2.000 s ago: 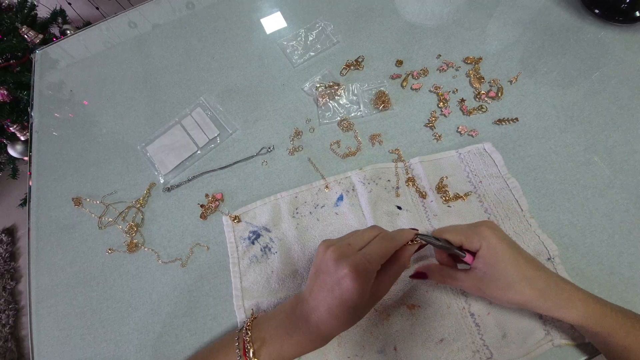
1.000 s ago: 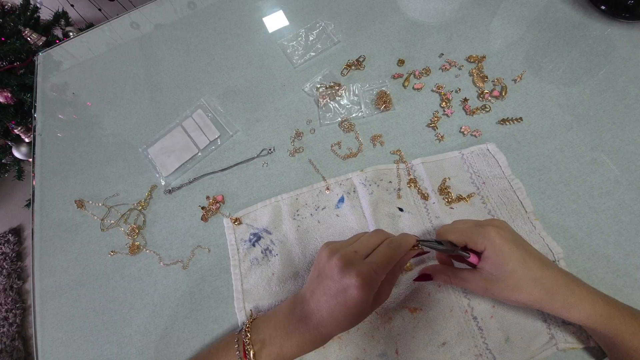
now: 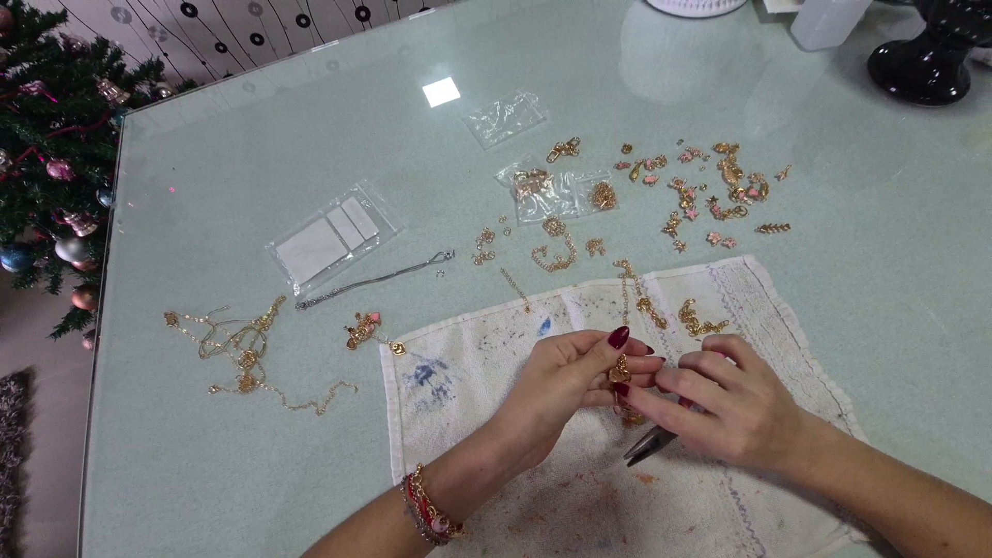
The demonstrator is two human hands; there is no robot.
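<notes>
Between the thumb and fingers of my left hand is a gold chain piece with charms; part of it dangles below the fingers. My right hand has pliers tucked in its palm, with the metal jaws pointing down and left, while its index fingertip touches the charms. Both hands are over a stained white towel. On the towel's far edge lie a gold chain and a short chain bunch. Whether the plier jaws are fully closed is unclear.
Tangled gold chains, a charm cluster and a silver-coloured chain lie left on the glass tabletop. Plastic bags and loose charms spread beyond the towel. A black glossy stand is at the far right.
The plier jaws have left the piece at my left fingertips and now point down and left. My left hand has turned, showing the charms. The view takes in more of the table's far side.
</notes>
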